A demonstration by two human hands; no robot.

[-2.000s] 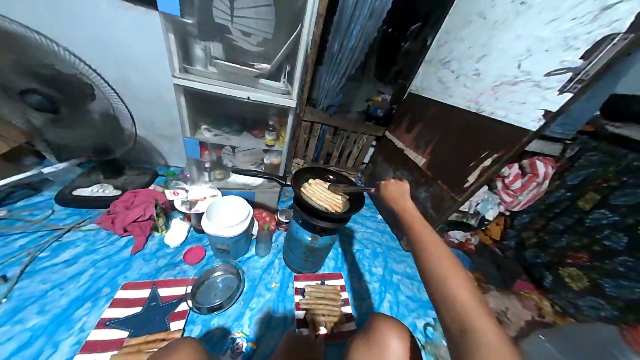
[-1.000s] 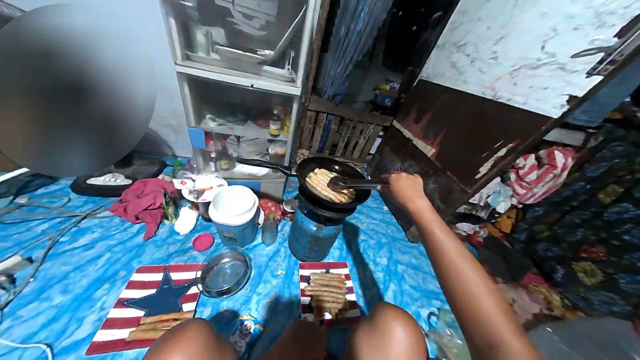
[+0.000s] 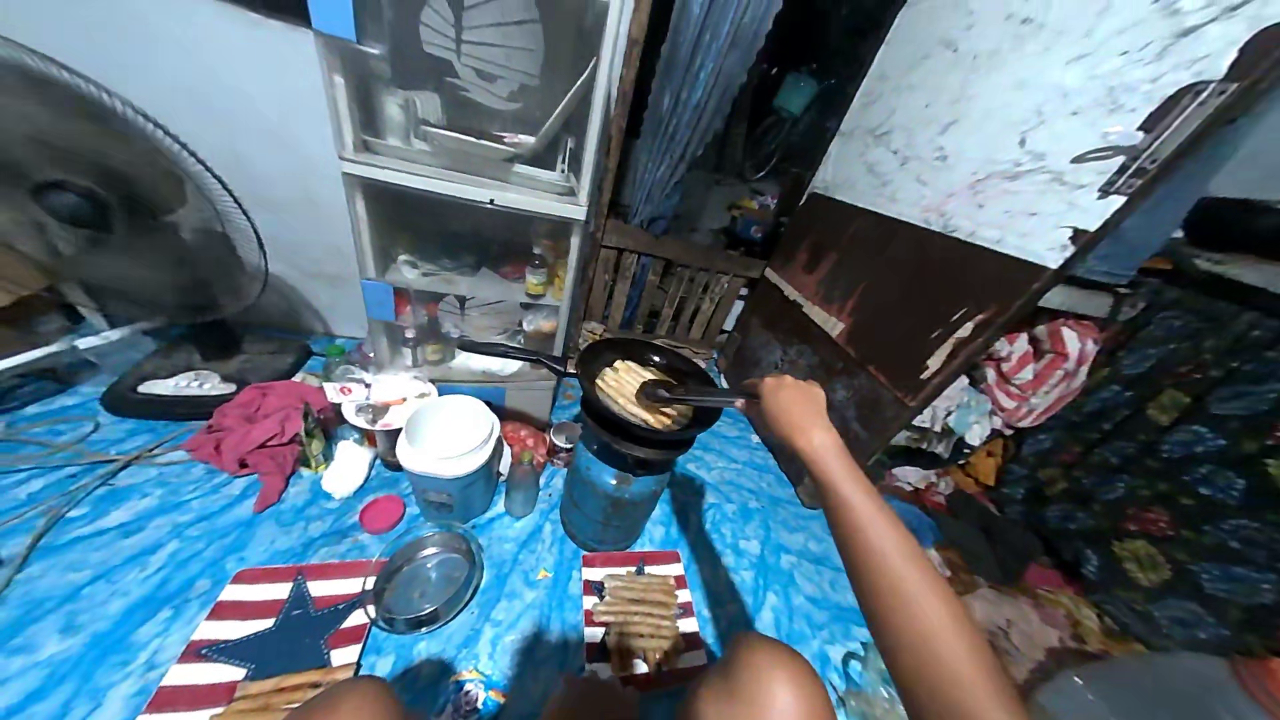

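Observation:
My right hand (image 3: 785, 408) is closed around the handle of a dark cooking utensil (image 3: 695, 394), whose head rests on pale rolls (image 3: 632, 392) in a black frying pan (image 3: 650, 352). The pan sits on a blue cylindrical stove (image 3: 612, 500), its handle pointing left. Below the stove, a stack of browned rolls (image 3: 640, 610) lies on a striped mat (image 3: 594, 566). More rolls (image 3: 285, 690) lie on a larger striped mat with a star (image 3: 290, 640) at lower left. My left hand is out of view.
A round metal pan (image 3: 428, 580), a blue bucket with a white tub (image 3: 450, 455) and a glass bottle (image 3: 522, 485) stand left of the stove. Behind are a glass-fronted cabinet (image 3: 465, 190) and a wooden slatted gate (image 3: 675, 290). A fan (image 3: 90, 200) is at left, piled clothes (image 3: 1040, 375) at right.
My right hand stays on the utensil, whose head remains among the rolls in the pan. Nothing has plainly been let go or taken hold of.

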